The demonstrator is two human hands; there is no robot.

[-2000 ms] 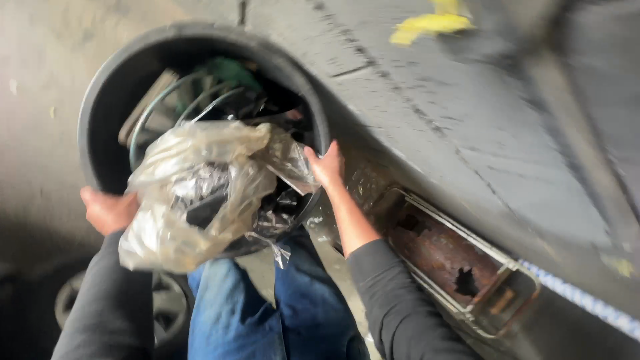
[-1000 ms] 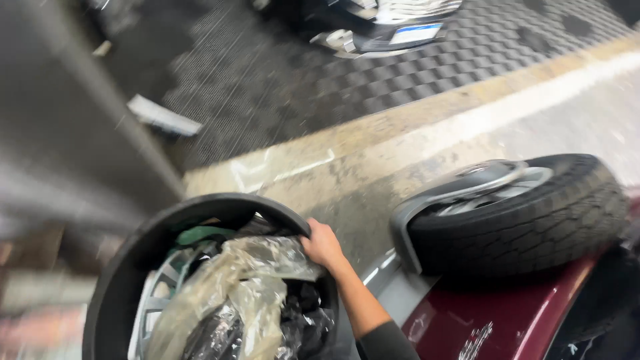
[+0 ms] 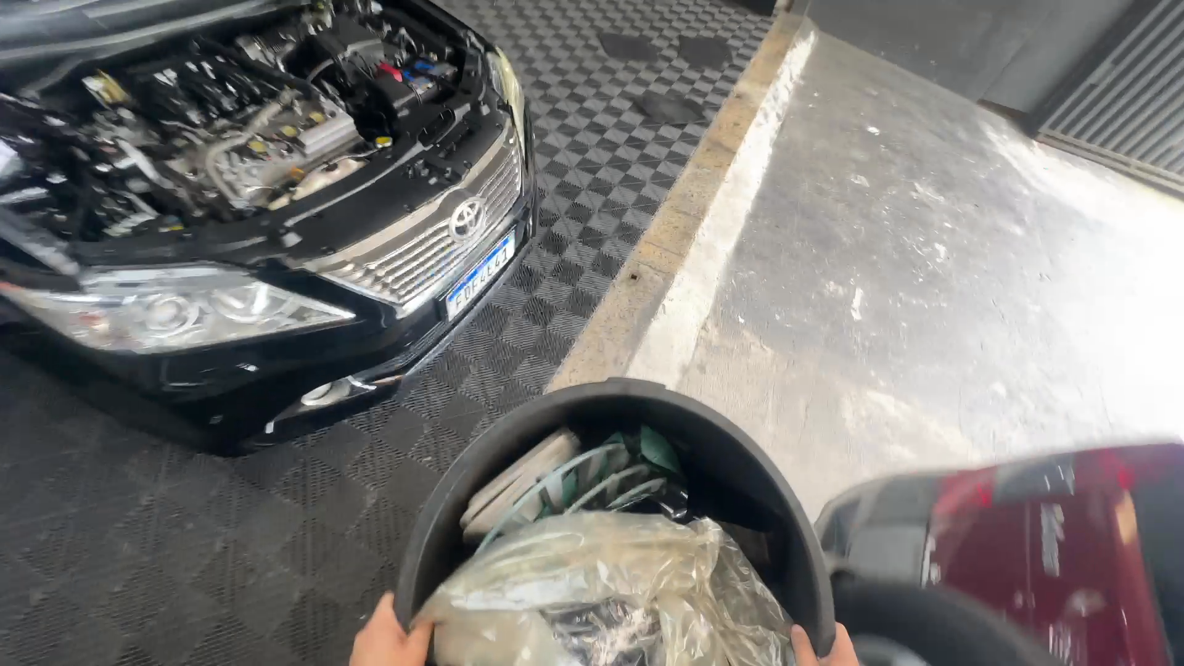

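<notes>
A round black plastic bin (image 3: 610, 393) fills the lower middle of the head view, held at both sides of its rim. My left hand (image 3: 390, 634) grips the left rim, its thumb by the plastic inside. On the opposite side, my right hand (image 3: 821, 645) is closed over the rim. Crumpled clear plastic sheeting (image 3: 592, 564) covers much of the contents. Behind it lie a green and grey ribbed plastic part (image 3: 592, 476) and a flat beige piece (image 3: 518, 486). What is under the sheeting is hidden.
A black Toyota car (image 3: 213, 388) with its hood raised and engine exposed stands at the left on checkered floor tiles (image 3: 592, 185). A yellow and white kerb line (image 3: 703, 240) borders the concrete floor (image 3: 860, 231). At the lower right is a dark red vehicle (image 3: 1045, 555), near a tyre (image 3: 934, 620).
The view has swung widely, bringing the black car's front and engine into sight. The bin has travelled along with my hands. My left hand, out of sight one second ago, shows on the rim.
</notes>
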